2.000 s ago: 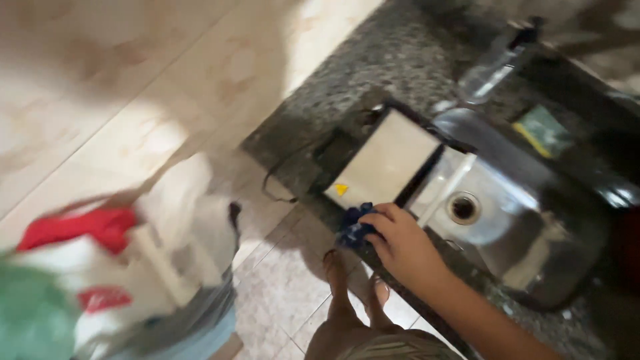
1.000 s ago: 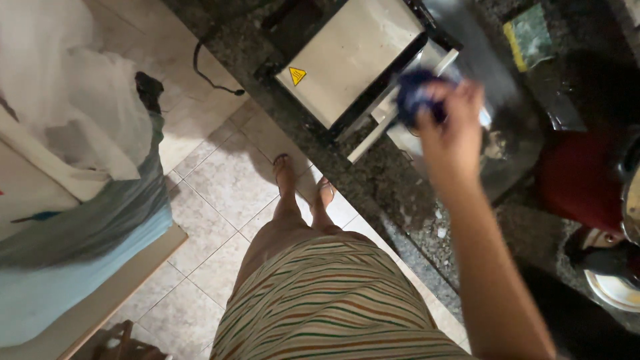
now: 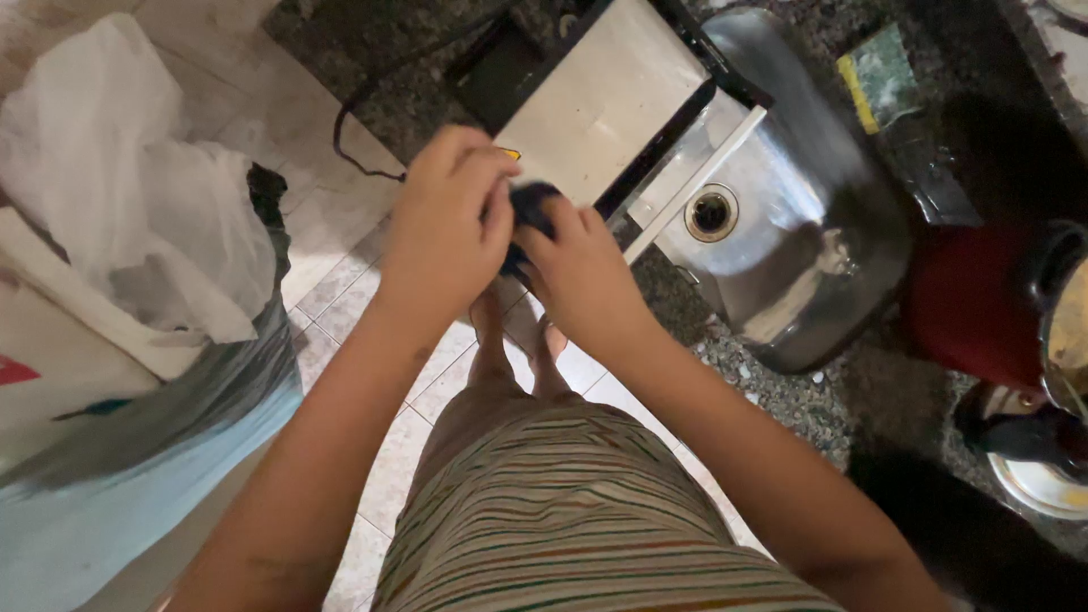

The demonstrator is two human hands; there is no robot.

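A dark blue crumpled cloth (image 3: 535, 204) is between my two hands, in front of the near corner of a flat appliance (image 3: 608, 102) with a pale metal top and black edges. My left hand (image 3: 450, 221) has its fingers bent at the cloth's left side, by a small yellow warning sticker (image 3: 510, 155); whether it grips the cloth is hidden. My right hand (image 3: 578, 272) holds the cloth from the right with curled fingers. A pale bar (image 3: 697, 183) of the appliance reaches over the steel sink (image 3: 782, 221), left of the drain (image 3: 711, 212).
A green and yellow sponge or packet (image 3: 882, 76) lies beyond the sink on the dark granite counter (image 3: 790, 416). A red pot (image 3: 969, 306) stands at the right. A black cord (image 3: 340, 127) hangs over the counter edge. At left is a bin bag (image 3: 195, 416) with white plastic (image 3: 136, 161).
My left hand has come into view at the cloth. My right hand has moved with the cloth from over the sink side back to the appliance's near corner.
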